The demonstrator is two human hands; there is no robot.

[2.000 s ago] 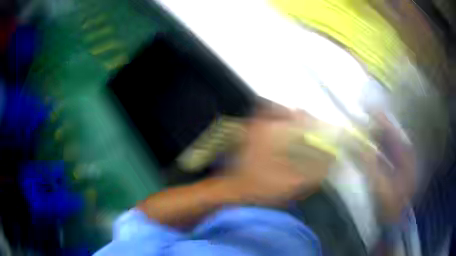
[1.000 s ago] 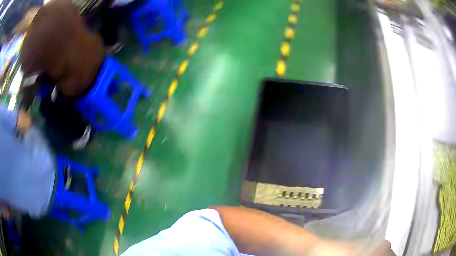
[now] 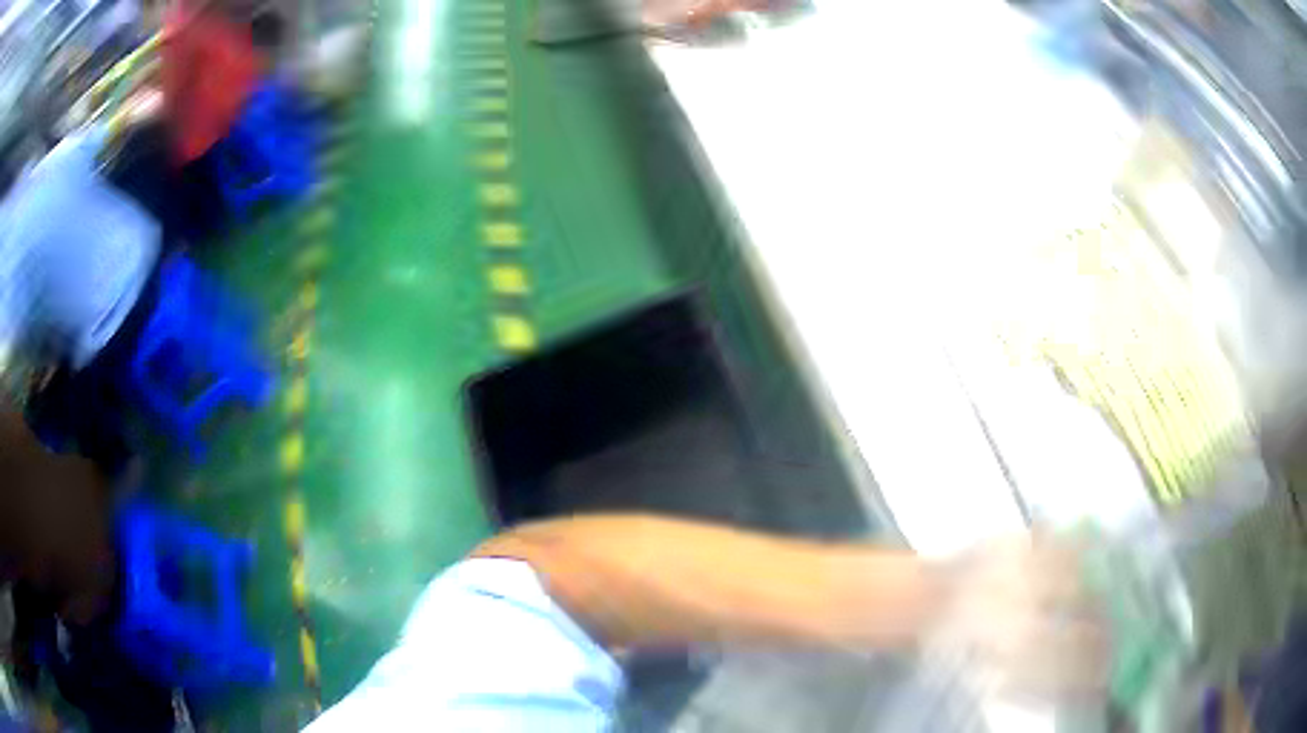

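Note:
My left forearm, in a light blue sleeve, reaches from the bottom left across to the right. My left hand [image 3: 1025, 616] is badly blurred at the lower right, over the near part of the white bench [image 3: 860, 215]. A pale, greenish blurred thing [image 3: 1147, 616] shows beside its fingers; whether the hand holds it cannot be told. A row of cream-yellow boards [image 3: 1147, 358] stands on the bench above the hand. I cannot make out my right hand.
A black bin [image 3: 616, 415] is beside the bench, beyond my forearm. Blue stools [image 3: 194, 358] and seated people [image 3: 79, 258] are at the left. Yellow-black tape [image 3: 502, 229] runs along the green floor. Part of another person's hand [image 3: 702, 12] shows at the top edge.
The view has swung, so the bin appears further left and more of the bench shows. The cream board in the bin's near end is no longer visible. My left hand now shows, blurred.

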